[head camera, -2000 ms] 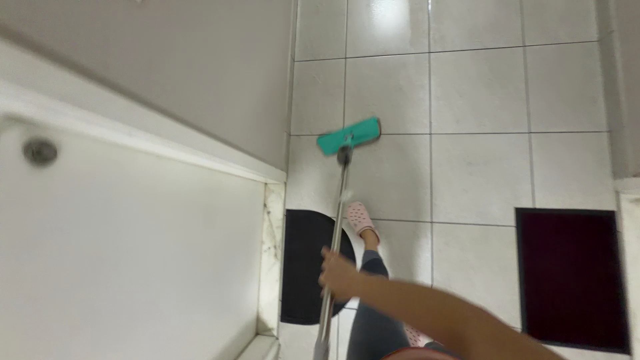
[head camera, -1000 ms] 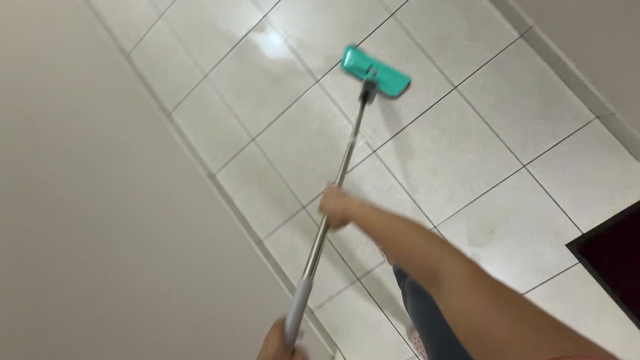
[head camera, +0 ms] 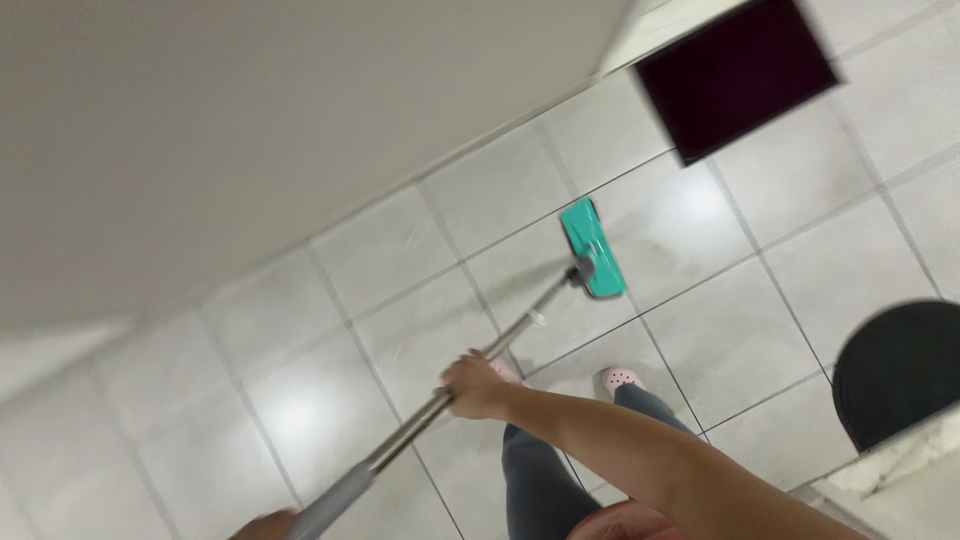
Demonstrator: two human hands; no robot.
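A flat mop with a teal head (head camera: 592,251) lies on the tiled floor, its metal pole (head camera: 517,328) slanting down to the lower left. My right hand (head camera: 474,386) is closed around the middle of the pole, the arm reaching in from the lower right. At the bottom edge, my left hand (head camera: 266,525) is wrapped on the grey grip (head camera: 334,501) near the pole's upper end; most of that hand is cut off by the frame. The mop head is above and to the right of both hands.
A dark rectangular mat (head camera: 739,79) lies at the upper right, and a black rounded mat (head camera: 896,375) at the right edge. A wall (head camera: 247,127) runs along the upper left. My feet, in pink clogs (head camera: 621,380), stand just below the mop head. A marble edge (head camera: 885,465) shows lower right.
The view has turned strongly. The teal head, earlier away from the dark mat, is now near it. My left hand, out of view two seconds ago, now shows on the grip.
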